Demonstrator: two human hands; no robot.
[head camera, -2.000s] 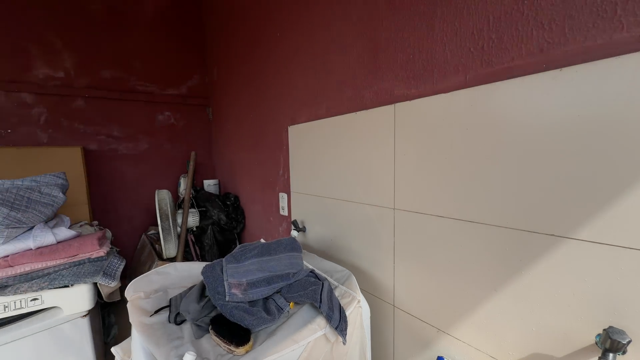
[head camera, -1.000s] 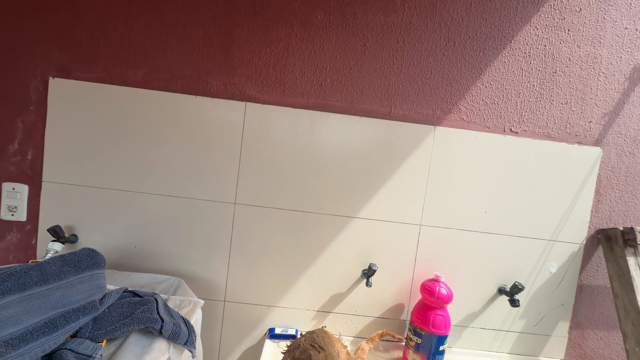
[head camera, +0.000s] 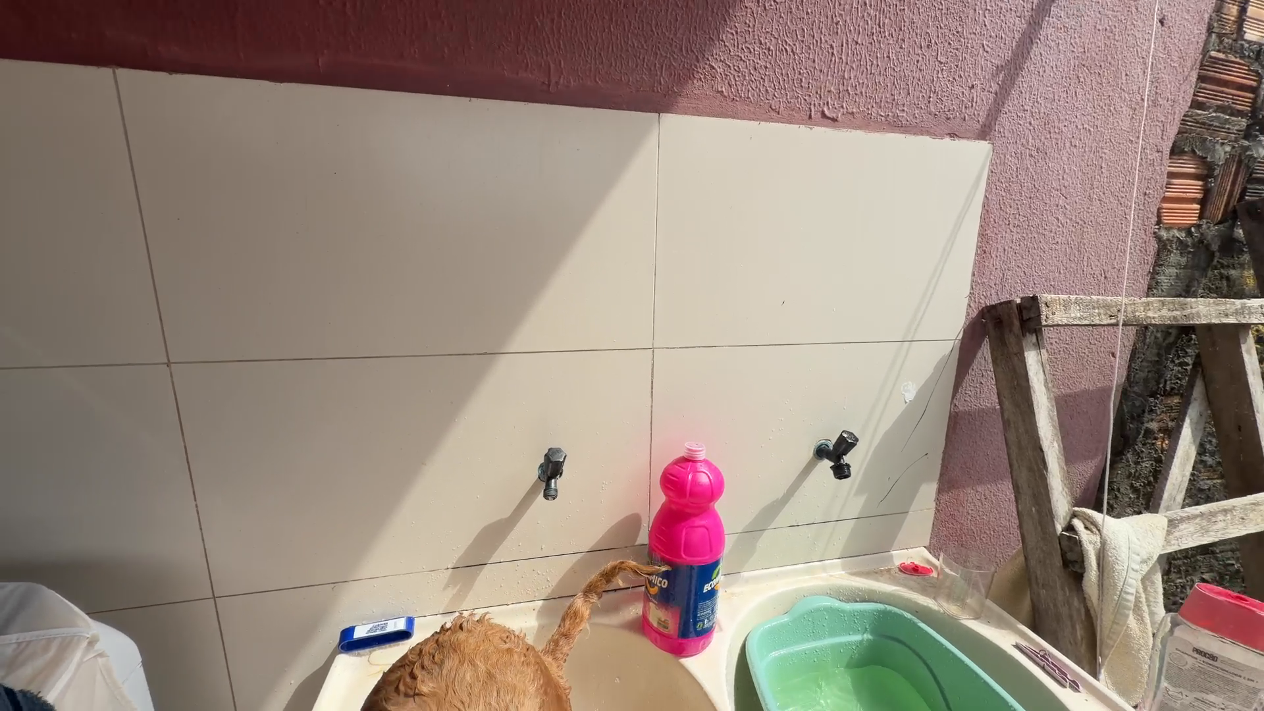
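Neither of my hands shows in the head view. At the bottom, a wet animal with ginger fur (head camera: 469, 667) is in or over the left basin of a white laundry sink (head camera: 642, 686), its thin tail raised toward a pink plastic bottle (head camera: 686, 543). The bottle stands upright between the two basins. A green plastic tub (head camera: 869, 657) holding liquid sits in the right basin. The animal's head and legs are out of view.
Two dark taps (head camera: 552, 474) (head camera: 837, 454) project from the tiled wall. A blue-and-white item (head camera: 376, 633) lies on the sink's left rim, a clear cup (head camera: 960, 588) at its back right. A wooden frame (head camera: 1032, 474) with a hanging cloth (head camera: 1121, 592) stands right, beside a red-lidded container (head camera: 1200, 652).
The view has swung far to the right, from the cloth-covered pile to the laundry sink. The green tub and the wooden frame's wider span have come into view.
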